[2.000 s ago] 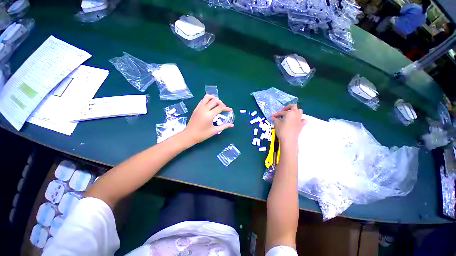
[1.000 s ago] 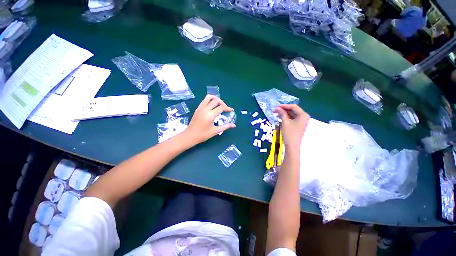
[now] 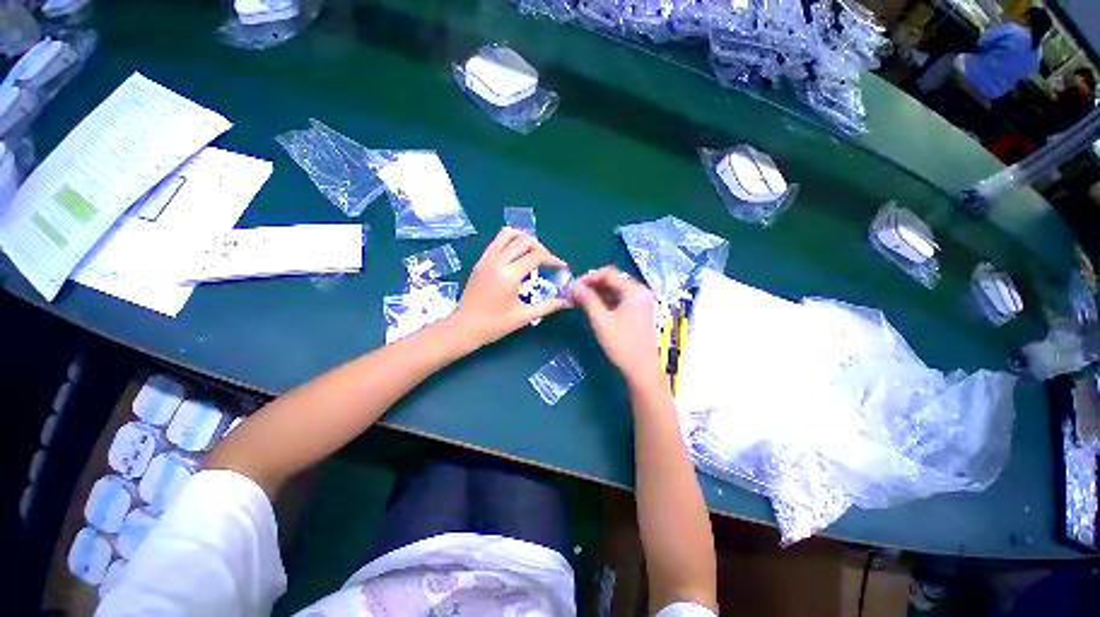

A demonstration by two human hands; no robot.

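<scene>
My left hand (image 3: 504, 289) holds a small clear bag (image 3: 543, 286) open in its fingertips, with white bits showing in it. My right hand (image 3: 615, 316) has its fingertips together at the right edge of this bag; whether they hold a part is too small to tell. The loose white parts are mostly hidden behind my right hand. Filled small bags (image 3: 419, 310) lie left of my left hand. An empty small bag (image 3: 556, 377) lies nearer me, and other flat small bags (image 3: 519, 219) lie just beyond my left hand.
A large poly bag (image 3: 796, 386) lies right, beside a yellow and black cutter (image 3: 673, 344) and a medium clear bag (image 3: 673, 251). Paper sheets (image 3: 109, 181) and a bagged white item (image 3: 422, 193) lie left. Bagged devices (image 3: 750, 177) line the far side. A person (image 3: 999, 60) is far right.
My right hand has moved left from beside the medium clear bag to the small bag in my left hand. The bagged devices at the far side have shifted right.
</scene>
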